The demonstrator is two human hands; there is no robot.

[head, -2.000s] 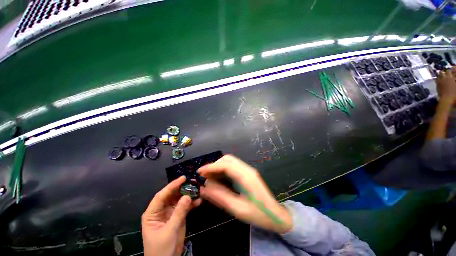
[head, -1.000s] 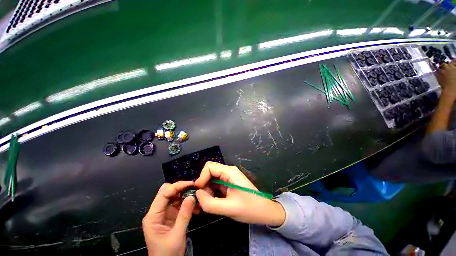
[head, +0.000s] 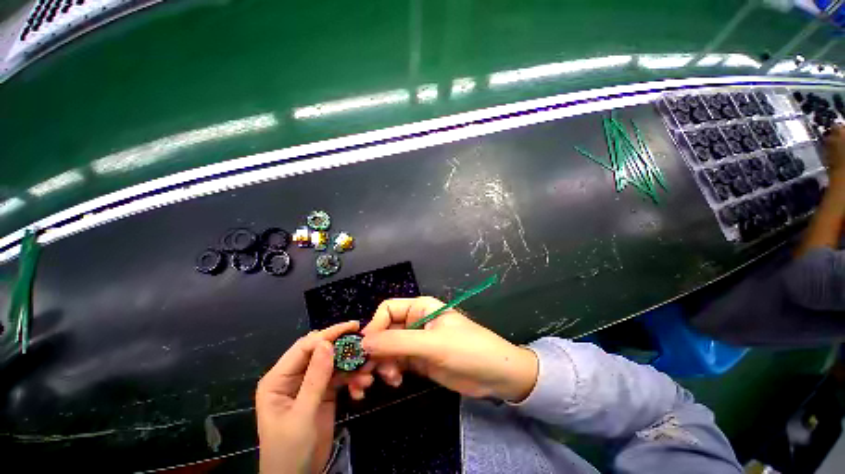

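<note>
A coin-sized round board assembly (head: 349,353), green with a metallic centre, is held face up between the fingertips of both hands. My left hand (head: 304,396) grips it from the left with thumb and fingers. My right hand (head: 445,352) touches its right edge with the fingertips and also holds a green stick (head: 454,303), which points up and to the right. A black speckled pad (head: 363,289) lies just beyond my hands, partly covered by them. Any tiny part at the fingertips is too small to tell.
Several black rings (head: 245,252) and a cluster of round boards and white-yellow pieces (head: 320,239) lie beyond the pad. Green sticks lie at right (head: 633,159) and far left (head: 26,292). A compartment tray (head: 738,165) stands near another person's arm. A green belt (head: 352,65) runs behind the white-and-blue rail.
The board now shows its round face more fully. The green stick in my right hand has swung from pointing down-right to pointing up-right.
</note>
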